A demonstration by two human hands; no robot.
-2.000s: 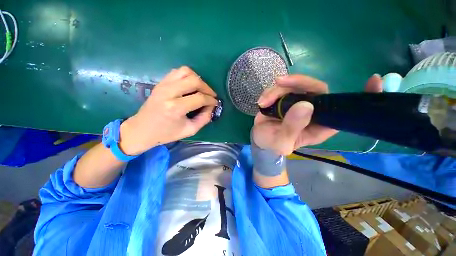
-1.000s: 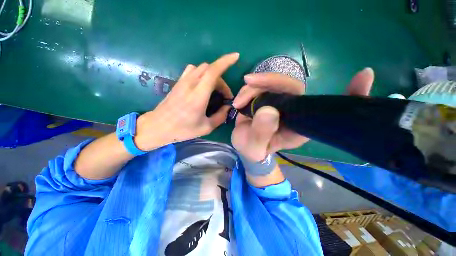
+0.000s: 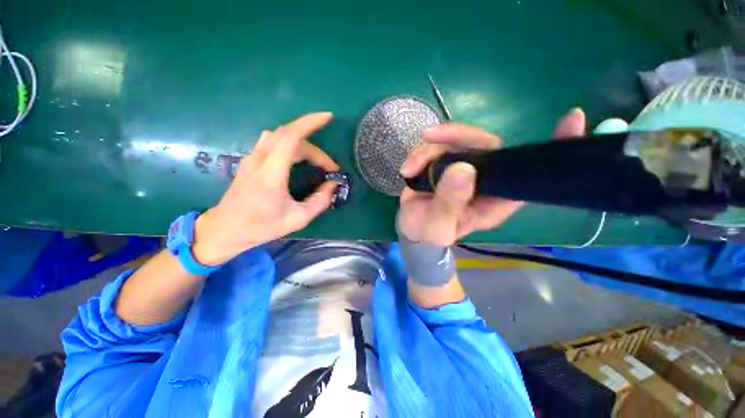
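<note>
My left hand [image 3: 265, 184] holds a small black electronic unit [image 3: 336, 189] between thumb and fingers, index finger raised; a pale, shiny face of the unit shows. My right hand [image 3: 453, 184] grips a long black electric screwdriver [image 3: 564, 173] lying nearly level and pointing left. Its narrow front end is at the near right rim of the round screw dish [image 3: 390, 135], which is full of silver-grey speckle. The bit tip is hidden by my fingers. The unit and the screwdriver are apart.
A thin silver sliver [image 3: 439, 96] lies beside the dish on the green mat [image 3: 245, 65]. A mint-green fan [image 3: 694, 110] stands at the right. A white cable [image 3: 31, 86] is at the far left. The screwdriver's black cord [image 3: 588, 277] trails over the bench edge. Cardboard boxes [image 3: 653, 375] are below.
The screwdriver has moved away from the unit, back to the screw dish. My left hand has drawn left with the unit. The dish, largely covered one second ago, shows again.
</note>
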